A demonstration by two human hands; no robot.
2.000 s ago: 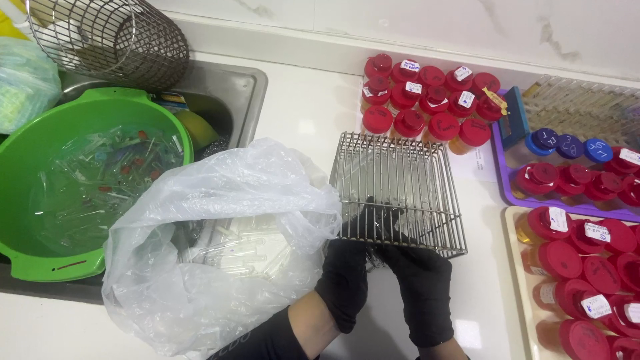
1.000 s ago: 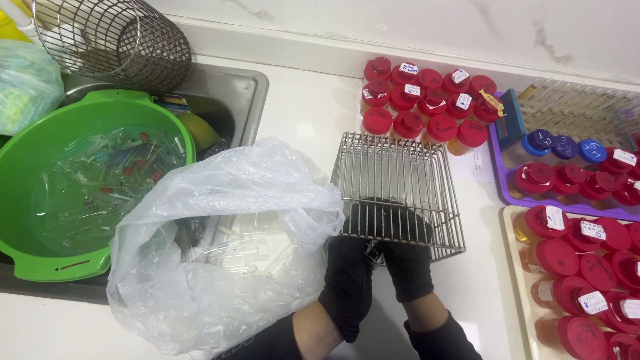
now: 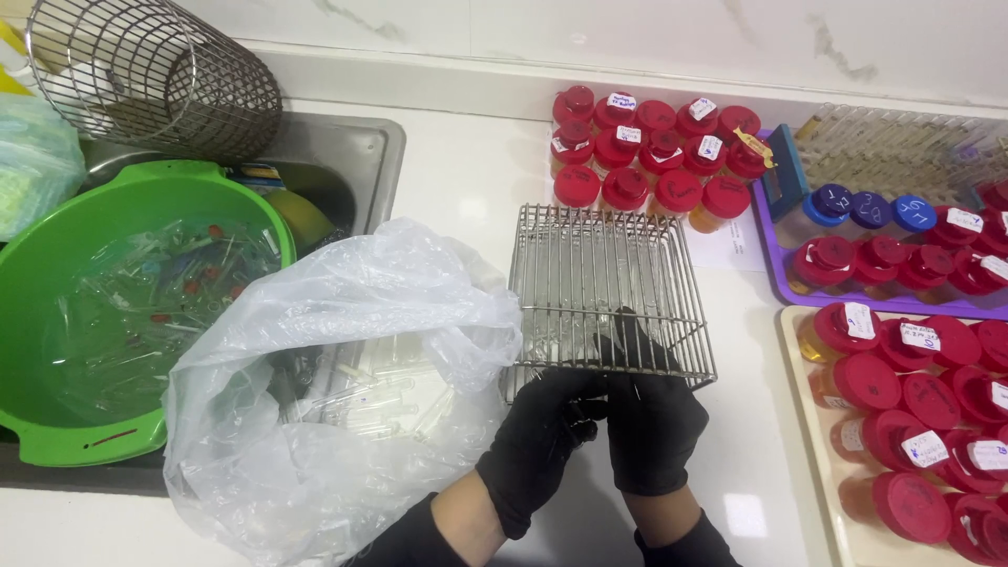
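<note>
A wire basket (image 3: pixel 606 291) lies on its side on the white counter, its open side toward me, with clear glass tubes (image 3: pixel 583 276) seen through its wires. My left hand (image 3: pixel 551 433), in a black glove, is at the basket's near left edge, fingers curled; whether it holds a tube is unclear. My right hand (image 3: pixel 654 425), also black-gloved, has its fingers reaching inside the basket under the wires; its grip is hidden. Left of my hands, an open clear plastic bag (image 3: pixel 339 315) holds more glass tubes (image 3: pixel 378 402).
A green basin (image 3: pixel 142 181) of liquid and tubes sits in the steel sink (image 3: pixel 378 150), beside a round mesh basket (image 3: pixel 228 94). Red-capped specimen jars (image 3: pixel 622 189) stand behind the wire basket. A purple tray (image 3: pixel 776 268) and a cream tray (image 3: pixel 819 465) with more jars are at right.
My right hand's fingers have reached farther into the wire basket than one second ago. My left hand stays near the basket's near edge. The basket and bag have hardly moved.
</note>
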